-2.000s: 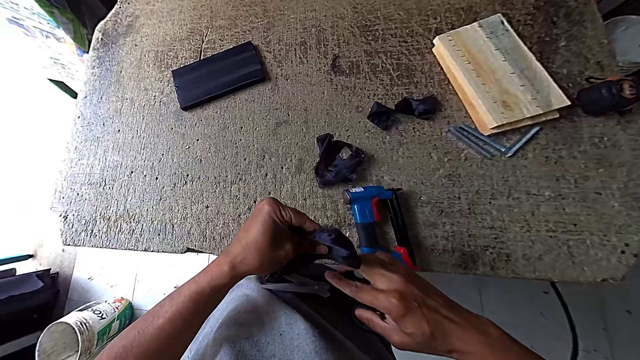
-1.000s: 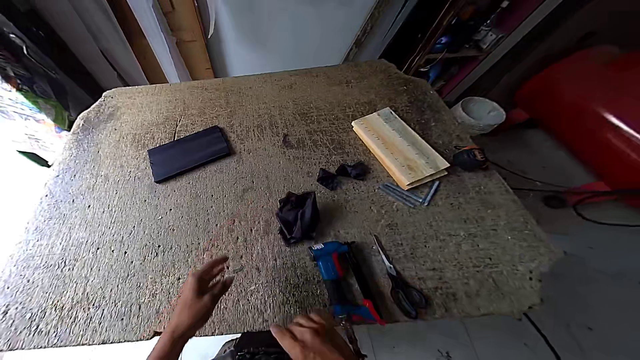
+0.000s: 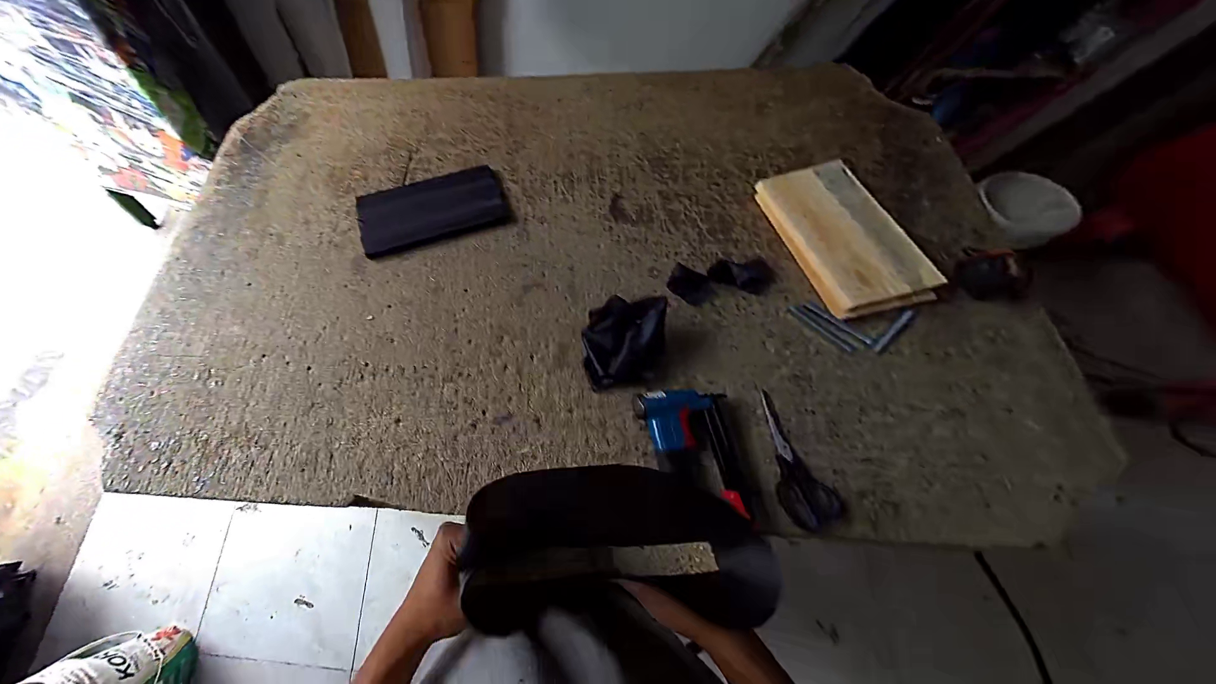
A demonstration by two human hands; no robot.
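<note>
Near the table's front edge, a black looped padded piece, blurred, is raised over my lap. My left hand grips its left end. My right hand is mostly hidden behind its right part, so its fingers do not show. Just beyond lie a blue and black staple gun, partly covered by the piece, and scissors with black handles. A crumpled black fabric scrap and smaller black scraps lie farther back.
A black-covered flat board lies at the table's back left. Stacked wooden boards are at the right, beside metal staple strips and a dark round object. A white bucket stands beyond the right edge of the worn table.
A second ago both hands were apart low at the table edge; now the black looped piece is raised between them. The scissors, not visible two seconds ago, lie beside the staple gun.
</note>
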